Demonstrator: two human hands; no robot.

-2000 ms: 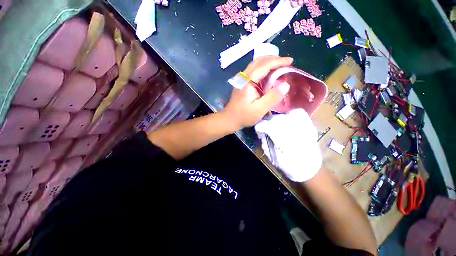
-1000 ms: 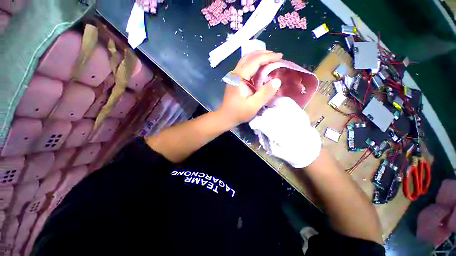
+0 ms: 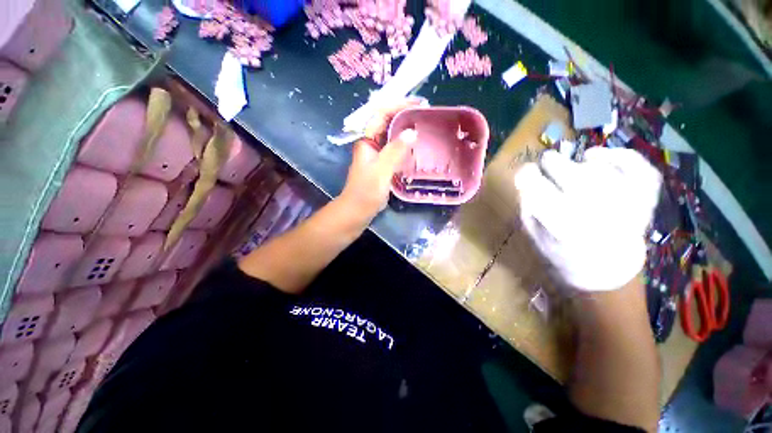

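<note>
My bare left hand (image 3: 372, 169) holds a pink housing (image 3: 440, 144) with its open side facing me, thumb inside the rim. A dark strip with small light parts lies along the lower inner wall of the housing. My right hand (image 3: 592, 216), in a white glove, is over the pile of circuit boards (image 3: 669, 245) on the cardboard. Its fingertips are near the pile's left side, by a flat grey rectangle (image 3: 592, 105). The glove is overexposed, so whether the fingers hold anything cannot be seen.
Scissors (image 3: 704, 305) lie right of the boards. Pink button pieces (image 3: 364, 34) and a white strip (image 3: 406, 72) lie at the back, near a blue tray (image 3: 272, 8). Stacked pink housings (image 3: 106, 203) fill the left. More housings (image 3: 745, 372) stand at the right. A green belt (image 3: 626, 51) runs behind the worktop.
My right hand has left the housing and moved right over the boards. My left hand has turned the housing to face me and moved slightly left. The small wired piece beside my left fingers no longer shows.
</note>
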